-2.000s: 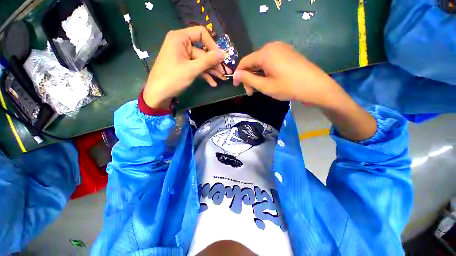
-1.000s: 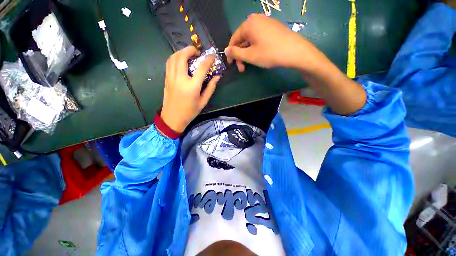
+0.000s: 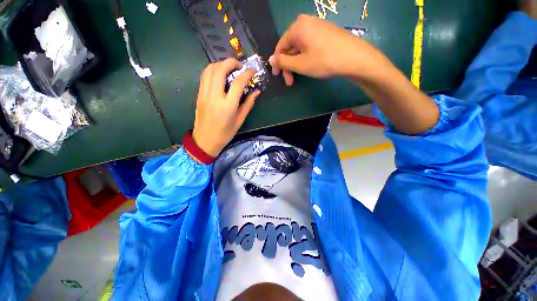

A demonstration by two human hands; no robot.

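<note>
A black phone housing (image 3: pixel 219 29) with orange-gold marks lies on the green bench. A small silvery circuit board (image 3: pixel 253 72) with gold spots is at its near end. My left hand (image 3: pixel 221 106) is on the board, with its fingertips on the left and near sides, holding it. My right hand (image 3: pixel 312 50) is at the board's right edge, thumb and index finger pinched on a tiny pale part (image 3: pixel 271 60); most of that part is hidden by the fingertips.
A black bin (image 3: pixel 73 44) with white contents and a clear parts bag (image 3: pixel 44 117) are at the left. A thin white cable (image 3: pixel 131 50) lies between bin and work. Thin gold sticks (image 3: pixel 325 7) lie at the top. Yellow tape (image 3: pixel 418 53) and another person's blue sleeve (image 3: pixel 500 88) are at the right.
My left hand has moved from pinching near the right hand to holding the board. My right hand has moved up to the board's right edge. In the last second both hands have barely moved.
</note>
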